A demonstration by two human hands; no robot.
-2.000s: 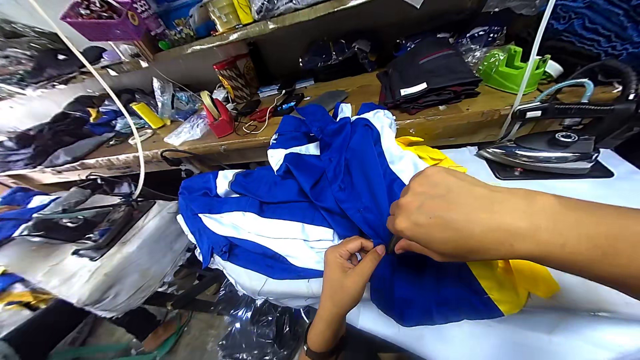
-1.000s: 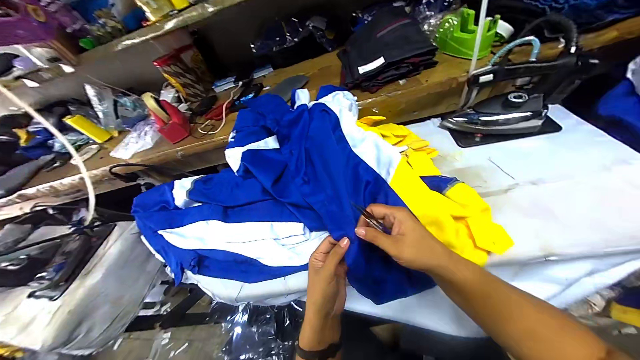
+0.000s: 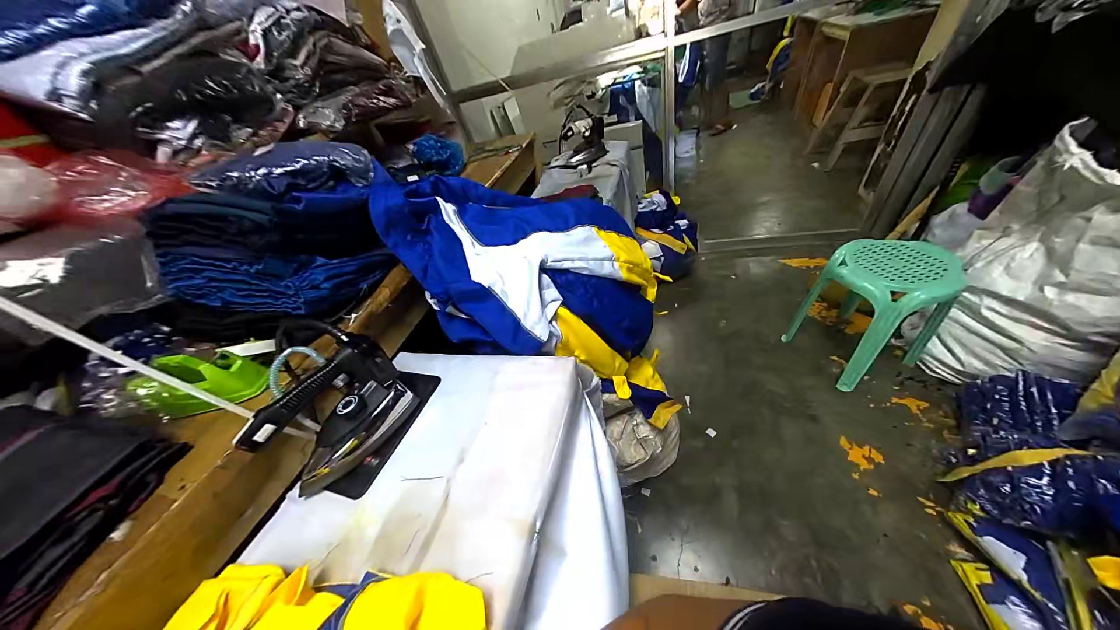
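A sliver of skin beside a dark band (image 3: 818, 614) shows at the bottom edge; a dark band is on my left wrist in the earlier views. The fingers and anything they hold are hidden, and my right hand is out of view. At the bottom left, yellow fabric (image 3: 416, 602) lies on the white-covered ironing table (image 3: 490, 472). A black electric iron (image 3: 363, 420) rests on a dark pad at its left side. Beyond the table's far end, a blue, white and yellow garment pile (image 3: 516, 262) drapes toward the floor.
Folded dark clothes (image 3: 61, 490), a green plastic holder (image 3: 201, 381) and bagged garments (image 3: 262, 245) line the wooden shelf (image 3: 210, 490). To the right are a green plastic stool (image 3: 892, 271), white sacks (image 3: 1032, 271) and packed blue clothing (image 3: 1024, 437). A glass partition's frame (image 3: 669, 114) stands ahead.
The view has swung far right, away from the blue and white garment. Both hands, with a small dark tool in the right one a second ago, have left the visible area.
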